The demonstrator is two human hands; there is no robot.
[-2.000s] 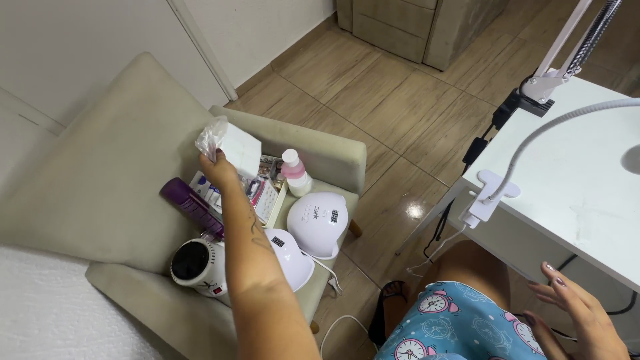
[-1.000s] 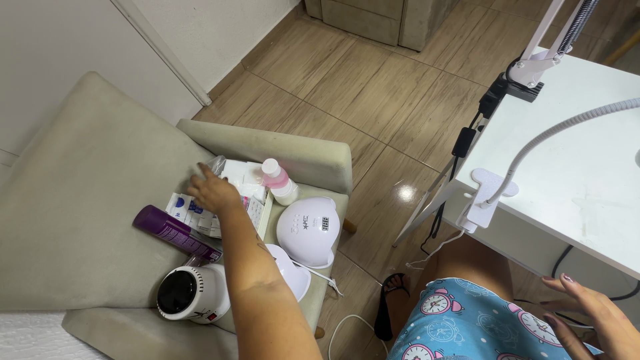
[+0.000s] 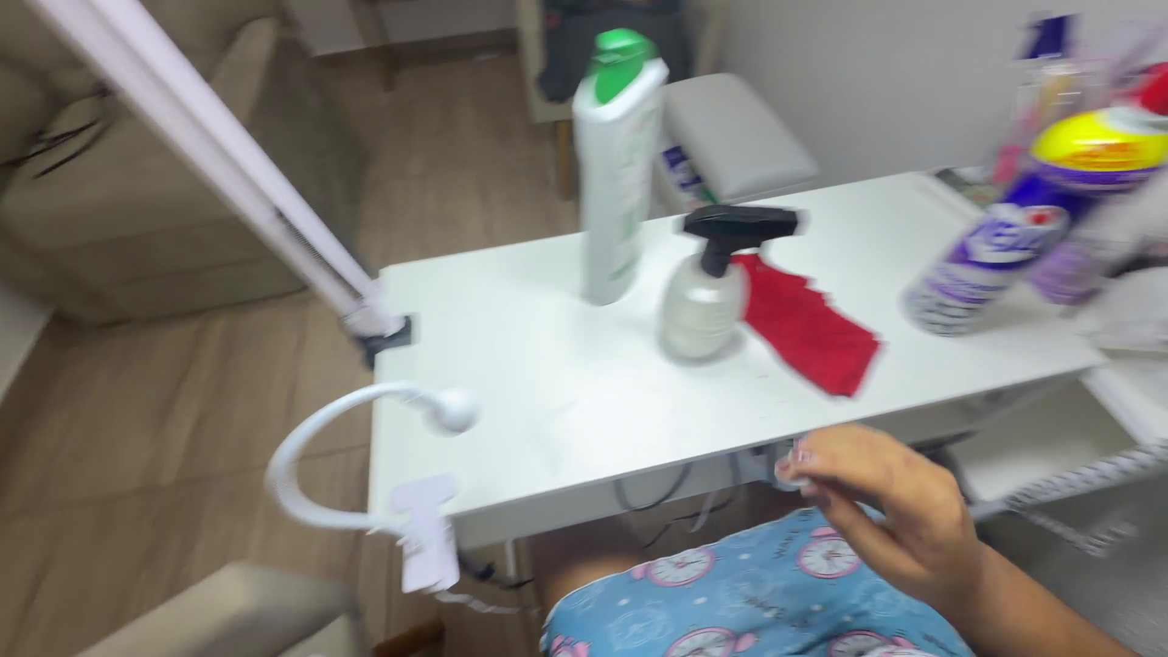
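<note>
My right hand hovers over my lap, just below the near edge of the white table. Its fingers are curled with the fingertips close together, and a small pale thing shows by them; whether it is held I cannot tell. Nearest to it on the tabletop lies a red cloth. Left of the cloth stands a clear spray bottle with a black trigger head. Behind that is a tall white bottle with a green cap. A purple aerosol can with a yellow top stands at the right. My left hand is out of view.
A white lamp arm is clamped at the table's left corner. A gooseneck lamp clips to the near left edge. Cables hang under the table. Armchairs stand at the upper left and lower left; a padded grey stool is behind the table.
The view has swung right from the armchair to the table. My left hand, earlier reaching among the things on the armchair, has left the view. My right hand's fingers, spread before, are now curled together.
</note>
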